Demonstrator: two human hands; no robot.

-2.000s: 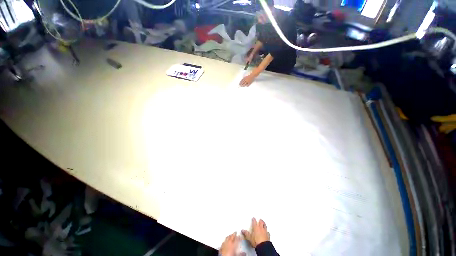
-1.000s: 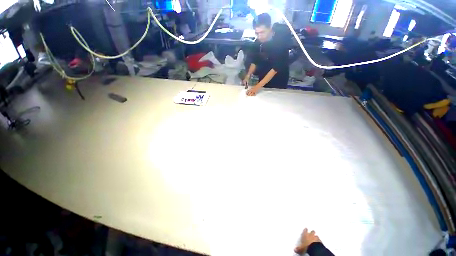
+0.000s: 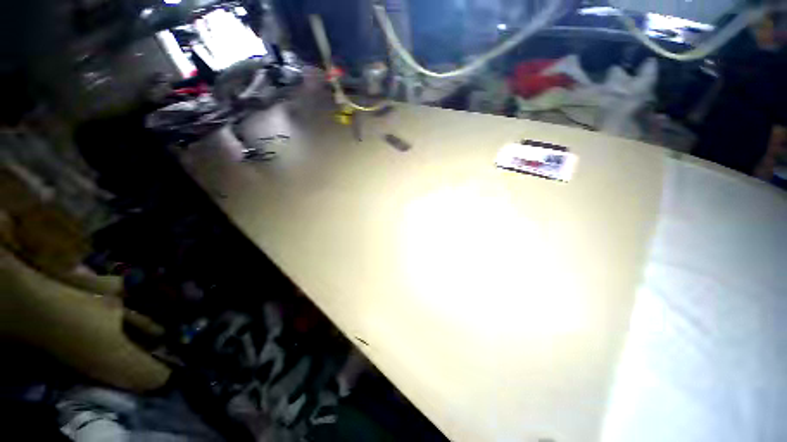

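Neither of my hands is in view. White marker paper (image 3: 708, 293) lies on the right part of the cream cutting table (image 3: 345, 224), its left edge running from the back edge down to the bottom of the picture. A white printed card (image 3: 537, 161) with dark and red print lies left of the paper near the back edge, with a dark strip along its far side. A small dark grey bar (image 3: 397, 142) lies further left. The picture is blurred.
Pale scraps (image 3: 259, 371) lie on the floor below the table's near edge. Tan sheets (image 3: 69, 319) stand at the left. A pale cable (image 3: 466, 65) hangs over the back. A person's dark clothing (image 3: 742, 104) shows at the far right. Red cloth (image 3: 542, 78) lies behind the table.
The view has swung left, so the card and bar appear further right. My hand on the paper has left the picture. The other person is now mostly cut off at the right.
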